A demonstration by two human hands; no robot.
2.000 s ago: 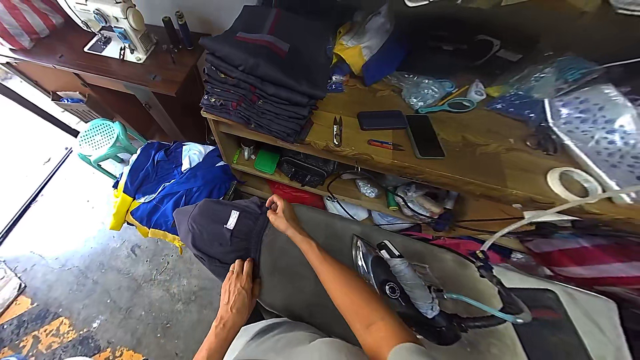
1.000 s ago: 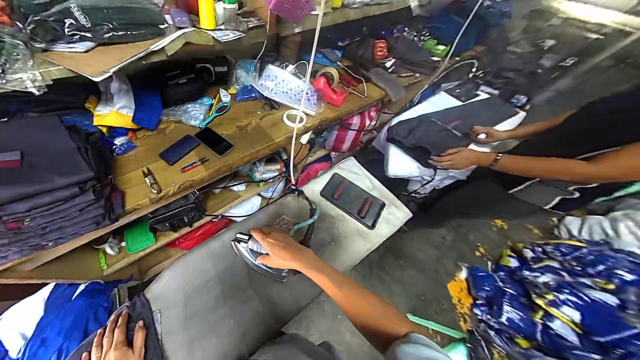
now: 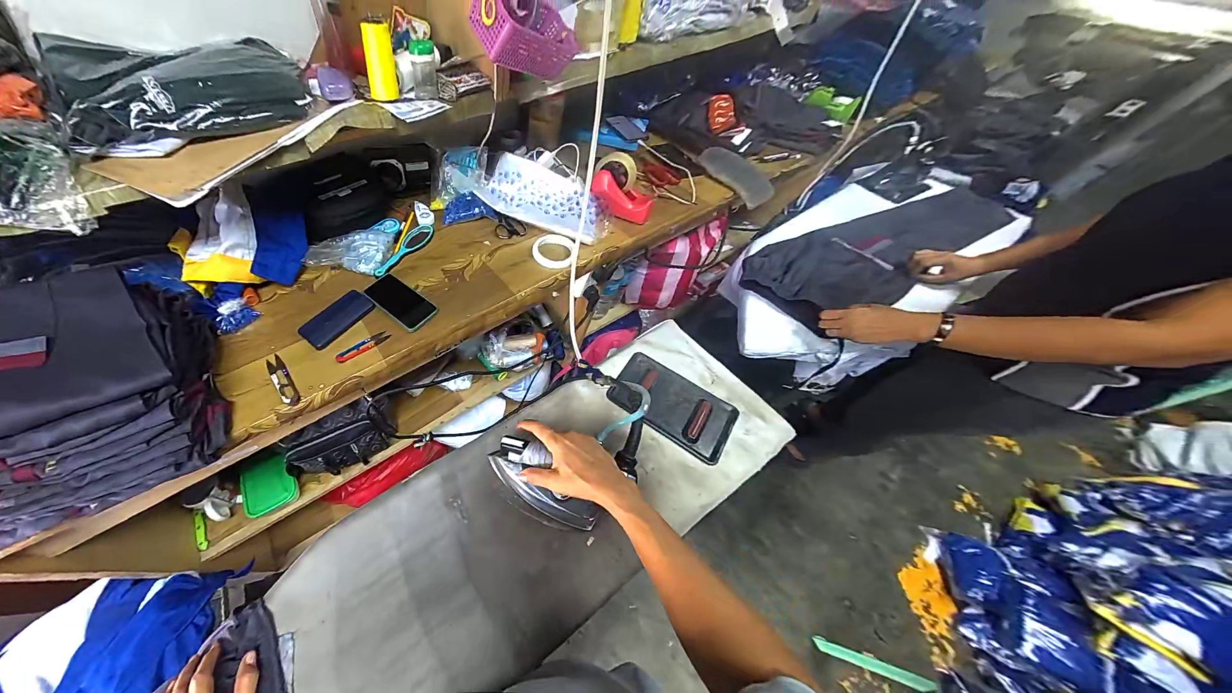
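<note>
My right hand (image 3: 577, 467) is closed around the handle of an electric iron (image 3: 544, 496), whose metal soleplate edge shows on the grey ironing board (image 3: 404, 577). At the bottom left, my left hand (image 3: 214, 674) rests on a dark grey garment (image 3: 252, 640) at the board's end; the frame's edge cuts it off, and only some fingers show. A black iron rest (image 3: 679, 408) lies on the pale cloth beyond the iron. The iron's cord and light blue tube run up behind it.
Along the wooden bench (image 3: 452, 279) lie thread snips (image 3: 282, 380), two phones, scissors (image 3: 409, 245) and a tape roll (image 3: 553, 252). Folded dark garments (image 3: 87, 404) are stacked at left. Another person's hands work on dark cloth (image 3: 847, 255) at right. Bagged blue garments (image 3: 1107, 577) lie lower right.
My right hand has gone from the dark garment to the iron, which it now holds. My left hand stays on the garment. The view has swung right, bringing in the other person.
</note>
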